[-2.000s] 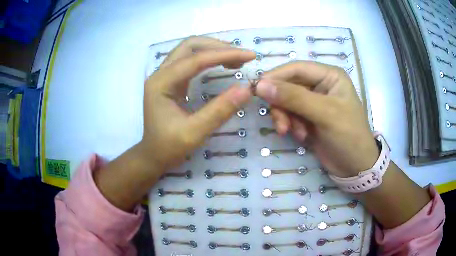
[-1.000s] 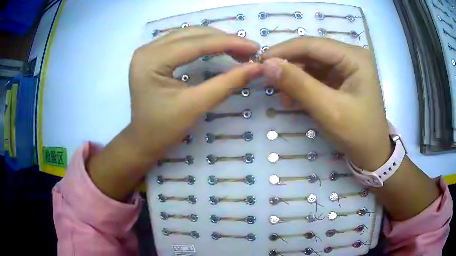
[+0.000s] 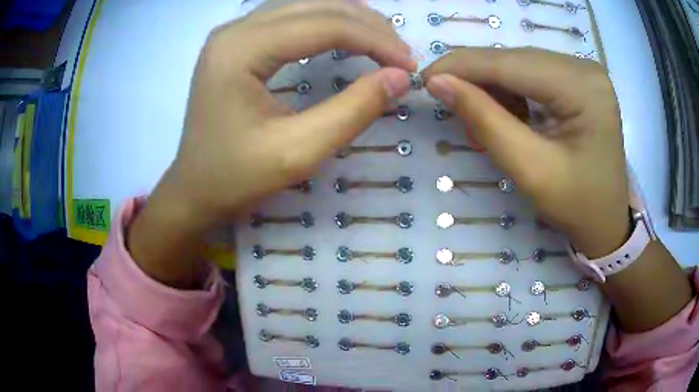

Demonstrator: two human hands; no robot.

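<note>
A small round metal end [image 3: 416,80] of a part is held between both hands above the sheet; the rest of that part is hidden by the fingers. My left hand [image 3: 283,115] pinches it from the left with thumb and forefinger. My right hand [image 3: 536,138] pinches it from the right with thumb and forefinger. Below lies a white holding sheet [image 3: 383,370] with rows of dumbbell-shaped parts [image 3: 373,220] in about four columns. Some ends are bright silver discs [image 3: 444,220]; the right columns show fine loose wires.
A stack of sheets with dark edges [image 3: 682,115] stands at the right. Yellow tape and a green label [image 3: 91,214] mark the white bench top [image 3: 126,99]. Blue folders [image 3: 42,153] are at the far left. Small paper labels [image 3: 292,362] lie on the sheet's near edge.
Both hands have come together at the small part. The view has shifted, so the sheet sits lower and nearer in the picture and its near-edge labels show.
</note>
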